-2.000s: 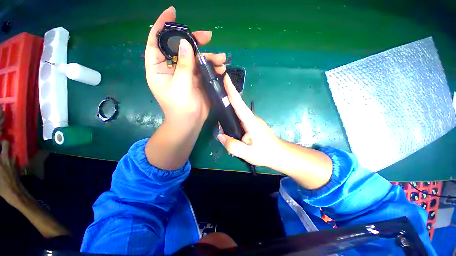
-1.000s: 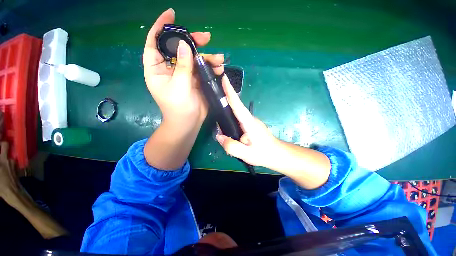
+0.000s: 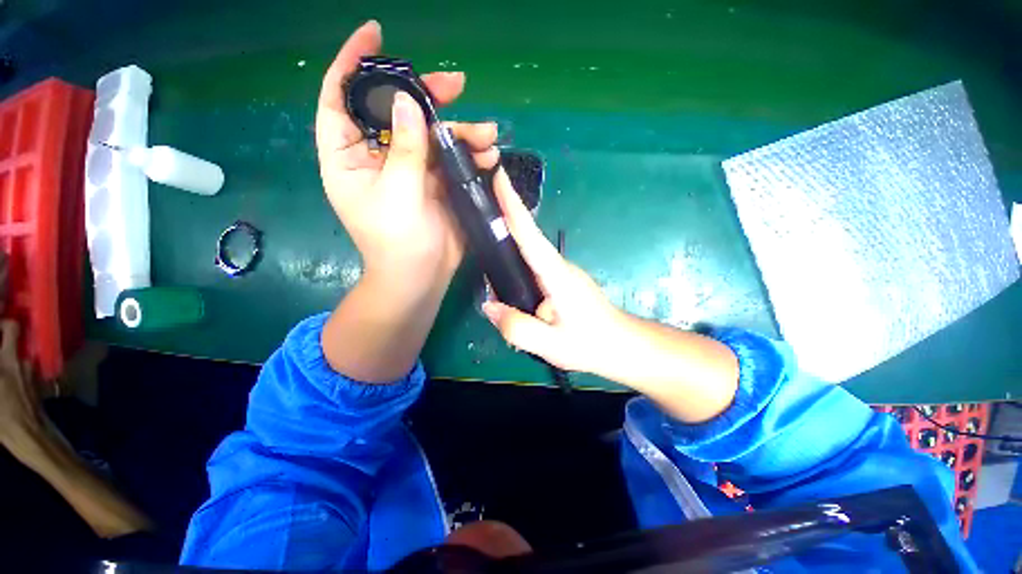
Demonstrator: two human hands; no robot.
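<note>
My left hand [image 3: 392, 207] is raised above the green bench and holds a round black watch case [image 3: 379, 99], with the thumb on its dark disc. A small yellowish part shows at the case's lower edge. My right hand [image 3: 555, 308] grips a black electric screwdriver [image 3: 493, 235], tilted up and left. Its front end is at the right edge of the case, beside my left fingers. The bit tip is too small to make out. A small black dish [image 3: 520, 182] lies partly behind my right hand.
A black ring [image 3: 239, 249] lies at left. Beyond it are a green tape roll [image 3: 163, 307], a white bottle [image 3: 185, 169], a white foam tray [image 3: 119, 230] and a red tray [image 3: 56, 202]. Bubble wrap [image 3: 880, 230] lies at right. Another person's arm [image 3: 56, 460] is at lower left.
Both hands, the watch case and the screwdriver have shifted very slightly left. The grips look the same.
</note>
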